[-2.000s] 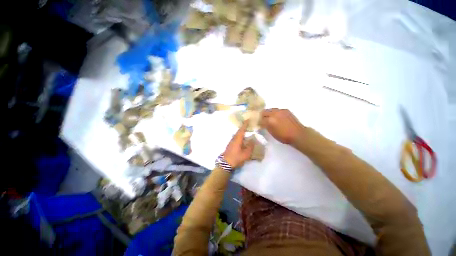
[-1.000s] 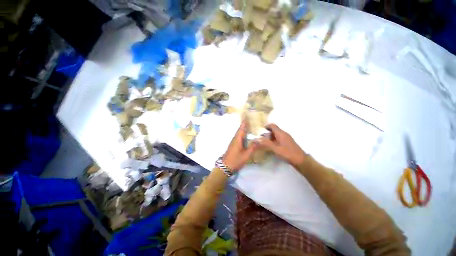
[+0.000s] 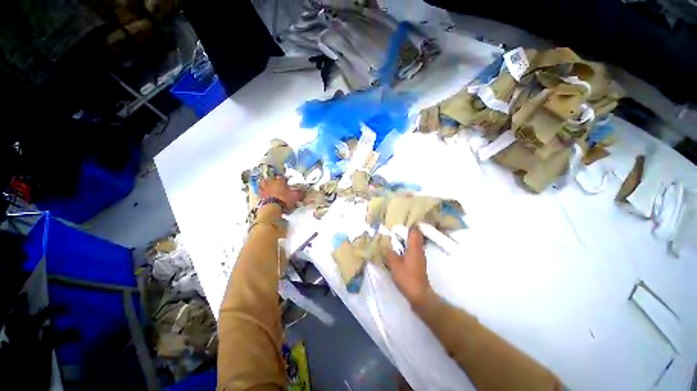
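A heap of khaki bundles point(image 3: 359, 183) with blue and white bits lies along the left part of the white table. My left hand point(image 3: 280, 192) rests on the heap's left end, fingers among the khaki pieces; whether it grips one is hidden. My right hand point(image 3: 407, 263) is at the heap's near right side, its fingers against a khaki bundle point(image 3: 413, 210) and white strips. I cannot tell if it is closed on them. A loose khaki piece point(image 3: 350, 260) lies left of my right hand, at the table's near edge.
A larger khaki heap point(image 3: 539, 122) with a white ticket point(image 3: 517, 64) lies at the back right. Blue mesh point(image 3: 351, 122) and grey cloth point(image 3: 336, 38) lie behind. A pale rectangle with dark edges point(image 3: 656, 315) is at right. Blue bins point(image 3: 92, 267) and scraps point(image 3: 179, 305) are below left.
The view has swung left and the scissors are out of frame. My hands, earlier together at a khaki piece, are now apart, the left on the far end of the heap.
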